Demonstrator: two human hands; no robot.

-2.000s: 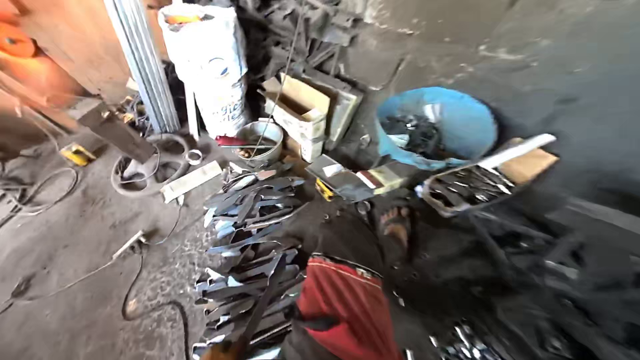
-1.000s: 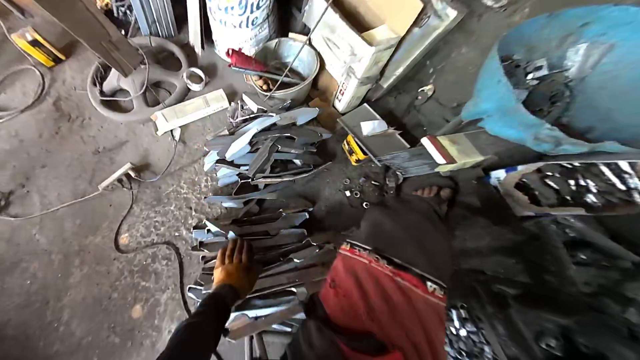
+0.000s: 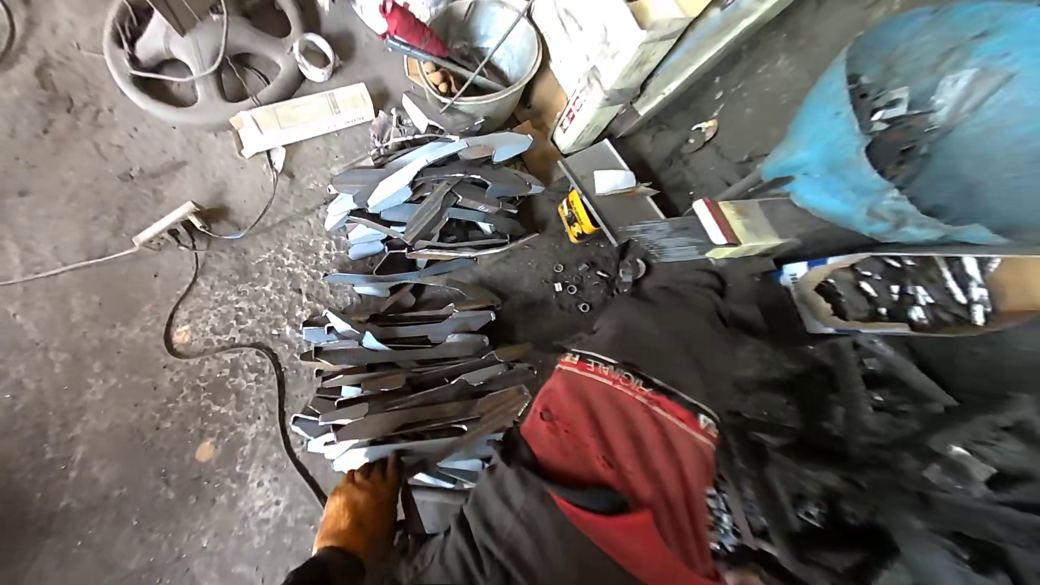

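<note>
My left hand (image 3: 357, 508) is at the bottom, its fingertips against the near end of a long pile of cut sheet-metal pieces (image 3: 414, 349). Whether the fingers grip a piece is not clear. The pieces lie crosswise in an overlapping row on the floor, left of my bent leg in dark cloth and a red garment (image 3: 626, 431). A looser heap of the same kind of pieces (image 3: 439, 187) forms the far end of the row. A small patch of skin shows at the bottom edge, right of the red cloth; whether it is my right hand cannot be told.
Beyond the pile stand a metal bucket (image 3: 520, 77) and a cardboard box (image 3: 609, 49). A yellow tape measure (image 3: 578, 217) and small nuts lie to its right. Farther right are a blue tub (image 3: 877, 195) and a carton of metal parts (image 3: 918, 327). A black cable (image 3: 280, 390) runs along the left.
One second ago my left hand lay spread on top of the pile; now it is at the near end. The view has moved closer over the pile since two seconds ago.
</note>
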